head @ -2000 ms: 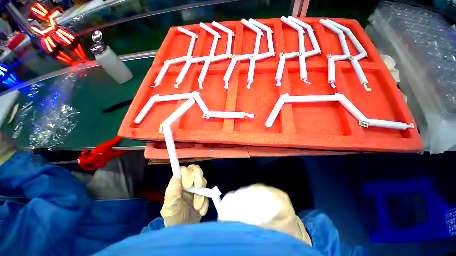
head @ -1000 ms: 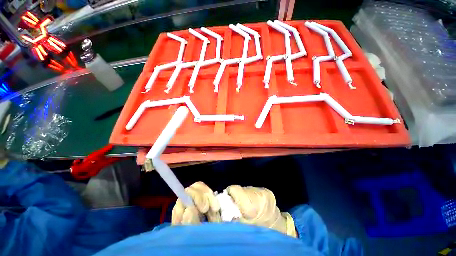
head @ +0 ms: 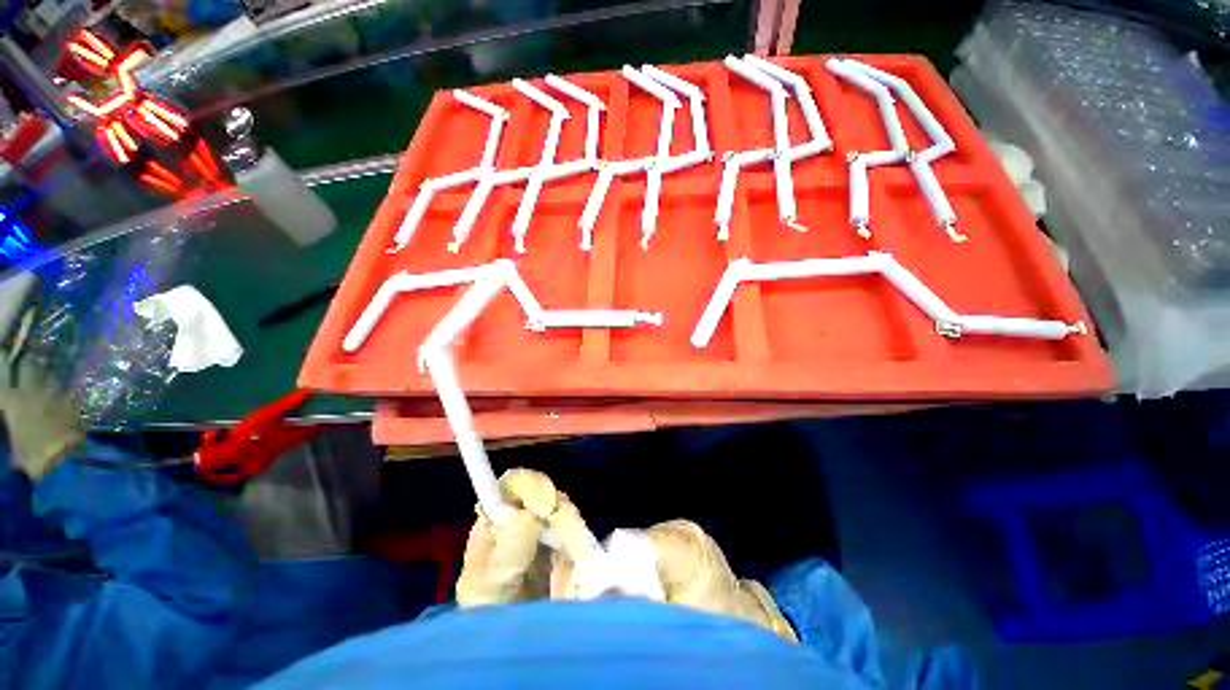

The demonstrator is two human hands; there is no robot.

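My left hand [head: 510,546], in a cream glove, grips a white folding light arm [head: 465,429] near the lower edge of the picture. The arm rises from my fingers, bends at a hinge and its far end overlaps the orange-red tray. My right hand [head: 695,563], gloved and partly cut off by my blue sleeve and front, holds a white wiping cloth [head: 629,563] close beside my left hand. The arm's near end is hidden by the hands and cloth. The orange-red parts tray [head: 675,378] holds several white arms, two of them [head: 809,270] [head: 452,276] lying in the front row.
Another person's gloved hand [head: 41,418] and blue sleeve are at left, near crinkled clear film [head: 128,364] and a white cloth [head: 196,330]. A whitish bottle [head: 283,196], a red-handled tool [head: 243,438] and a dark thin tool [head: 297,307] lie left of the tray. Clear stacked trays [head: 1093,189] stand right.
The held arm has swung, its hinge moving up and right over the tray's front edge since a second ago. Another person's hand and a white cloth have appeared at left.
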